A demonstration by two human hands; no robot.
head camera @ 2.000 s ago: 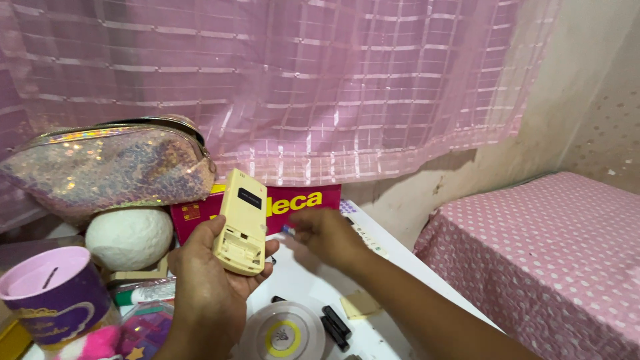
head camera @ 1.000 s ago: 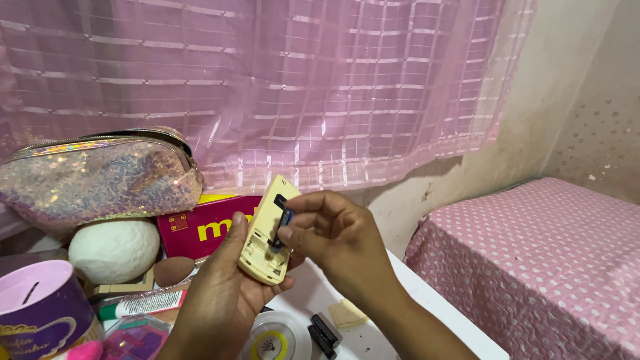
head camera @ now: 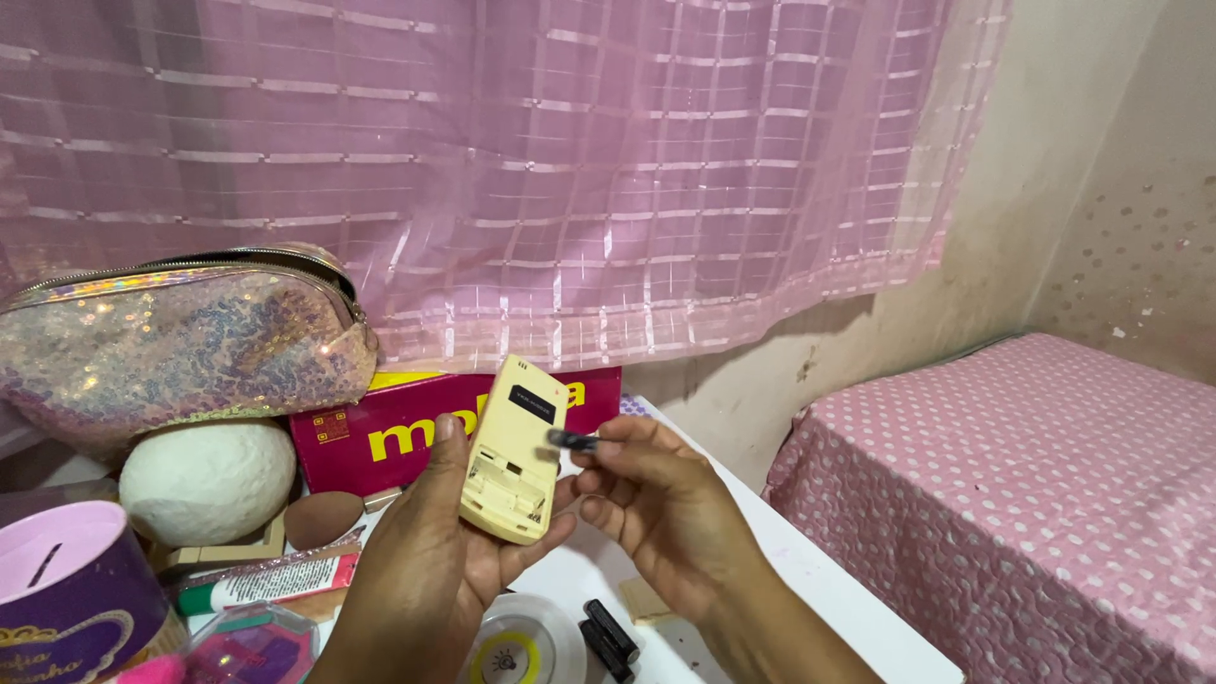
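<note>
My left hand (head camera: 432, 541) holds a cream plastic handheld device, like a remote control (head camera: 513, 451), its back toward me and its battery compartment uncovered. No battery shows in that compartment. Between the thumb and fingers of my right hand (head camera: 655, 503) is a small dark cylindrical battery (head camera: 573, 440), slightly blurred, just right of the device. Two black batteries (head camera: 608, 638) lie on the white table (head camera: 807, 589) below my hands. Beside them is a small cream plastic piece (head camera: 644, 602), partly behind my right wrist. A round clear-rimmed object with a yellow ring (head camera: 522, 646) sits nearby.
A sequined pouch (head camera: 190, 342), a white ball (head camera: 209, 480), a magenta box (head camera: 351, 442), a brown makeup sponge (head camera: 323, 520), a tube (head camera: 275, 581), a makeup palette (head camera: 252, 646) and a purple coin tin (head camera: 66, 608) crowd the left. A pink curtain (head camera: 570, 171) hangs behind; a pink-covered bed (head camera: 997, 475) stands right.
One second ago my right hand held a battery against the device's compartment; now the battery is held up off it, to the right. My left hand has kept hold of the device.
</note>
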